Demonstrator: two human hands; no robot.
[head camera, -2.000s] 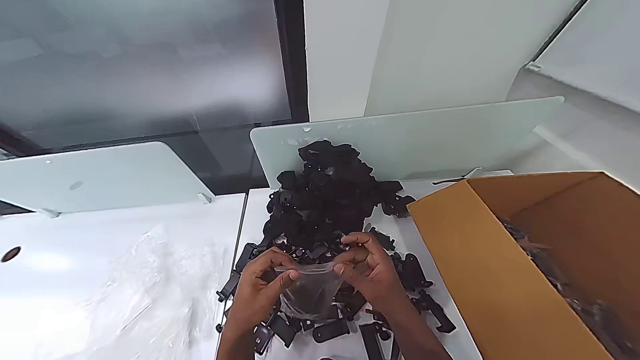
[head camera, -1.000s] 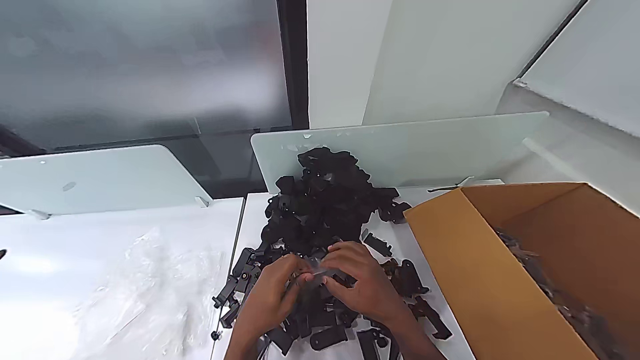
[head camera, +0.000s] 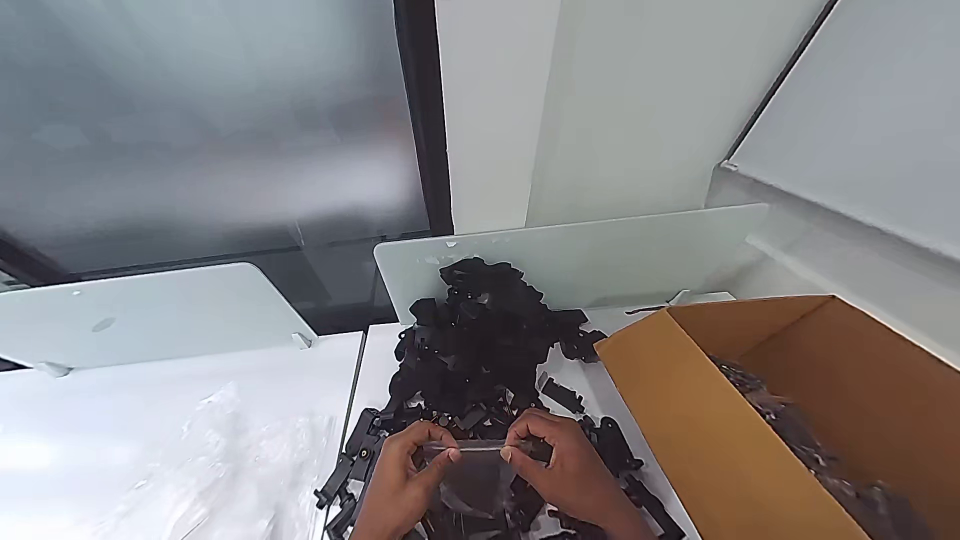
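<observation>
A small clear plastic bag (head camera: 474, 480) is stretched between my two hands, its top edge level and its body hanging down. My left hand (head camera: 409, 476) pinches one top corner between thumb and finger. The other corner is pinched by my right hand (head camera: 562, 469). Dark shapes show in or behind the bag; which of the two I cannot tell. Beyond and around both hands spreads a heap of black plastic parts (head camera: 484, 337), piled highest against a frosted divider. Longer black parts (head camera: 360, 442) lie beside my left hand, and others lie to the right of my right hand.
An open cardboard box (head camera: 705, 420) stands at the right, holding dark items in clear plastic. Loose clear plastic bags (head camera: 232, 480) lie on the white table at the left. Frosted divider panels (head camera: 600, 255) line the table's back edge, with a gap between them.
One second ago my hands were closer together over the crumpled bag. They are now farther apart, with the bag's top edge drawn straight between them.
</observation>
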